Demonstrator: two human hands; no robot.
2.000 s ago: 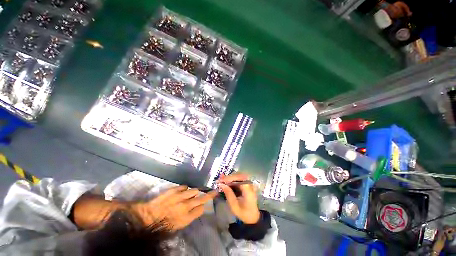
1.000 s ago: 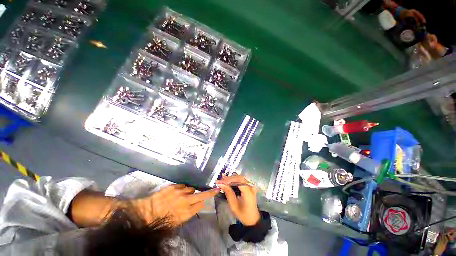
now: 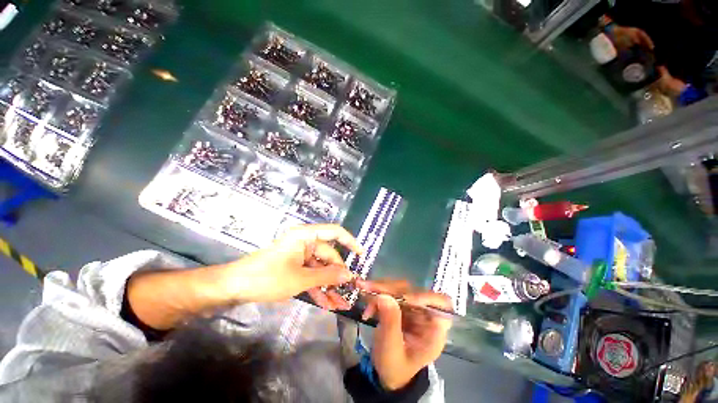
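Observation:
My left hand [image 3: 311,264] is raised at the front edge of the bench, fingertips pinched together on something small and dark that is too small to make out. My right hand [image 3: 405,323] is beside it, slightly blurred, holding thin tweezers [image 3: 429,308] that point right and away from its fingers. The fingertips of both hands nearly meet. Just behind them lies a narrow white strip with dark blue rows [image 3: 379,224], its near end hidden by the hands. A clear blister tray [image 3: 177,169] with small dark, coppery components in its pockets lies to the left.
A second filled tray [image 3: 59,102] is at far left. White strips [image 3: 451,252] lie right of the hands. Farther right are a red syringe [image 3: 555,210], a bottle [image 3: 504,288], a blue bin [image 3: 606,236] and a fan [image 3: 618,352]. A metal rail [image 3: 614,157] crosses behind; another person's hands show top right.
My left hand has lifted from lying flat and now pinches near the strip's end. My right hand has moved right and turned, with the tweezers now pointing right.

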